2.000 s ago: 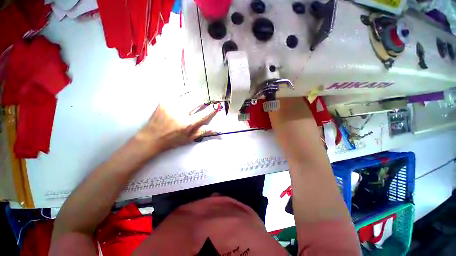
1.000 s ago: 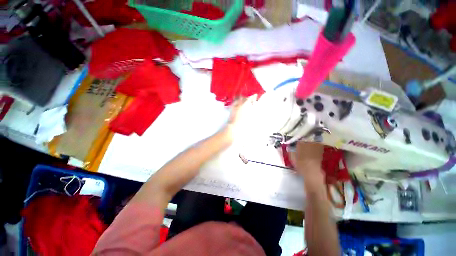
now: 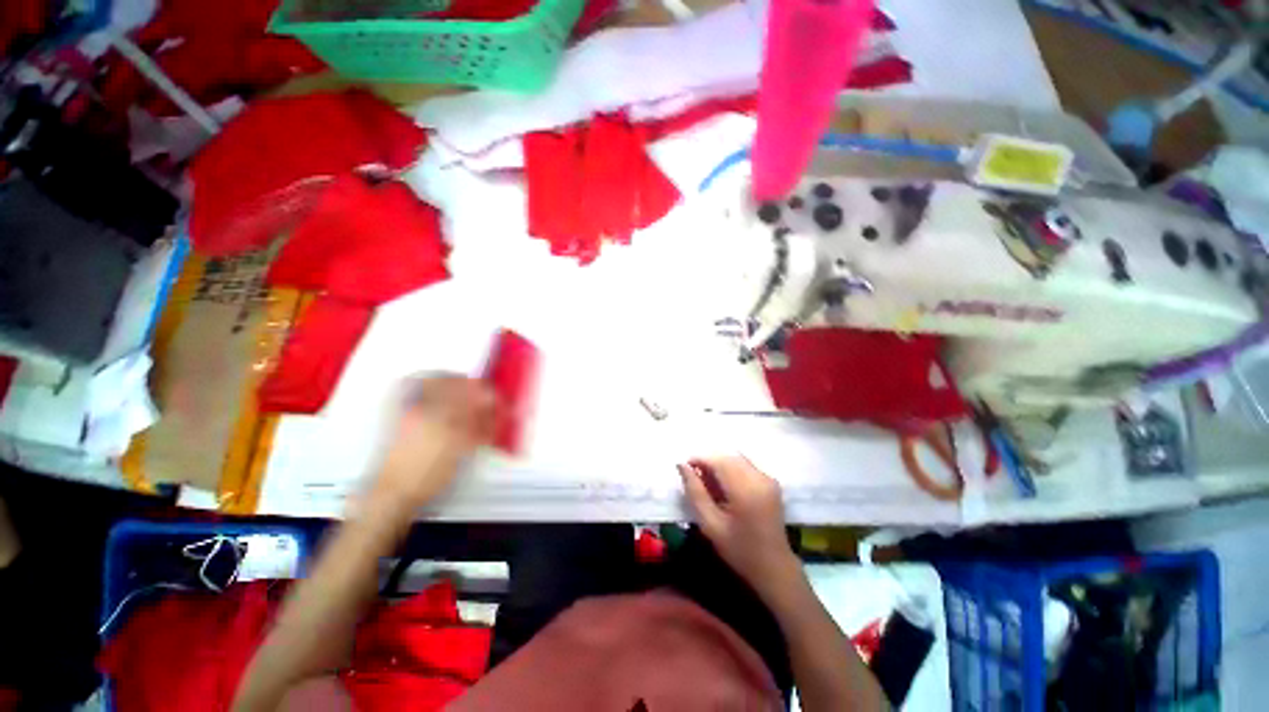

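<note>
My left hand [image 3: 448, 420], blurred, holds a small red fabric piece [image 3: 512, 392] above the white table left of the needle. My right hand [image 3: 738, 504] is at the table's front edge with fingers curled; a small dark spot shows between them, and whether it holds anything cannot be told. Red sewn pieces [image 3: 870, 377] lie under the arm of the white sewing machine [image 3: 1099, 313]. The presser foot area [image 3: 745, 341] has no hand at it. A fanned red stack [image 3: 592, 184] lies behind.
More red pieces [image 3: 365, 239] lie at left by the cardboard [image 3: 209, 369]. Orange-handled scissors [image 3: 932, 466] and a blue tool [image 3: 1009, 462] lie right. A green basket [image 3: 432, 53] stands behind. Blue crates [image 3: 1202, 633] are below. A pink holder [image 3: 800, 104] rises behind the machine head.
The view has shifted. My left hand has moved from the fanned stack towards the front left with a red piece. My right hand has left the machine arm and come to the table's front edge.
</note>
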